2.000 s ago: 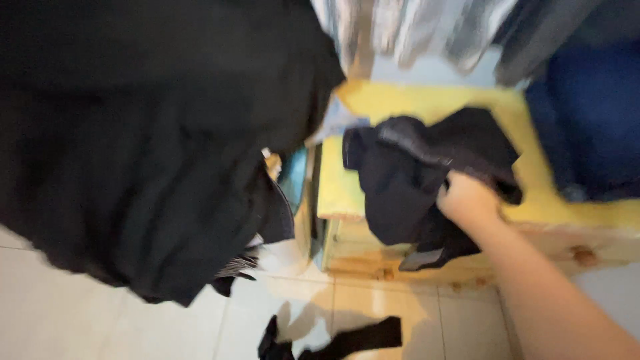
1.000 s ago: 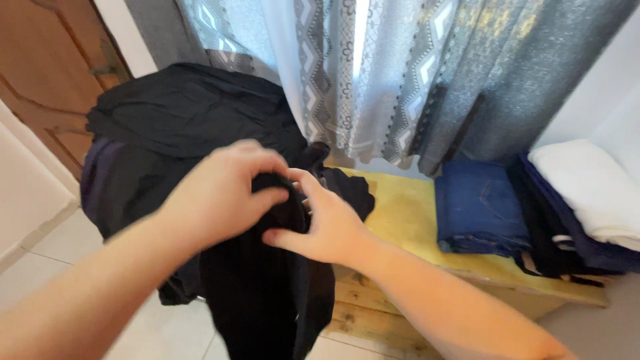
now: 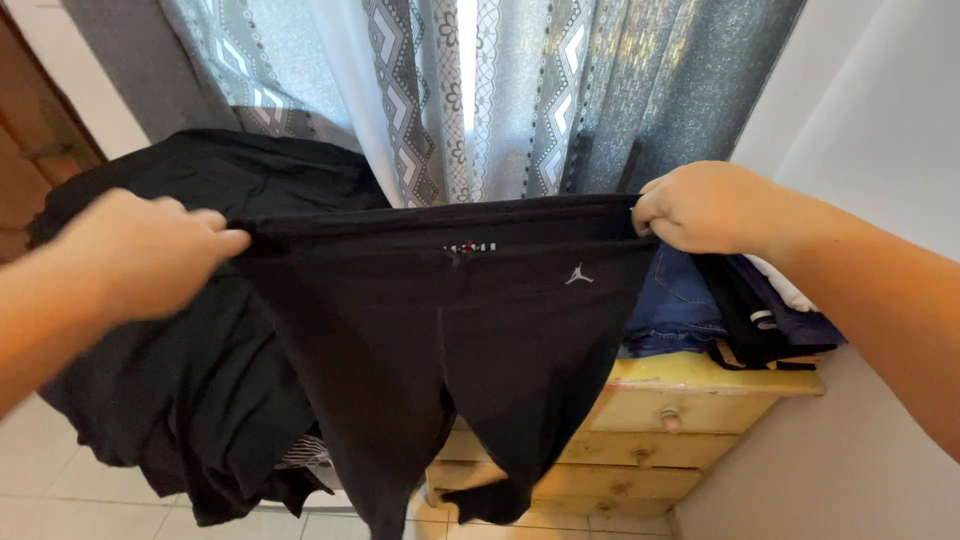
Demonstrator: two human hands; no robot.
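Observation:
Black leggings point(image 3: 450, 300) with a small white logo near the waistband hang stretched out in front of me, their legs pointing down. At the left end of the waistband, my left hand point(image 3: 150, 251) grips the cloth. My right hand point(image 3: 705, 206) pinches the other end between thumb and fingers. Behind the leggings and my left hand, a large heap of black clothing point(image 3: 180, 352) drapes down toward the floor; what bears it is hidden.
A yellow wooden chest of drawers point(image 3: 675, 409) stands at the right, with folded blue jeans point(image 3: 675, 300) and other folded dark clothes point(image 3: 750, 322) on top. Patterned grey curtains point(image 3: 555, 97) hang behind. A brown wooden door point(image 3: 37, 127) is at far left.
Two seconds ago one hand held bunched dark cloth over the yellow top; a second ago both hands were close together on black cloth. Now they are wide apart, with the waistband spread between them.

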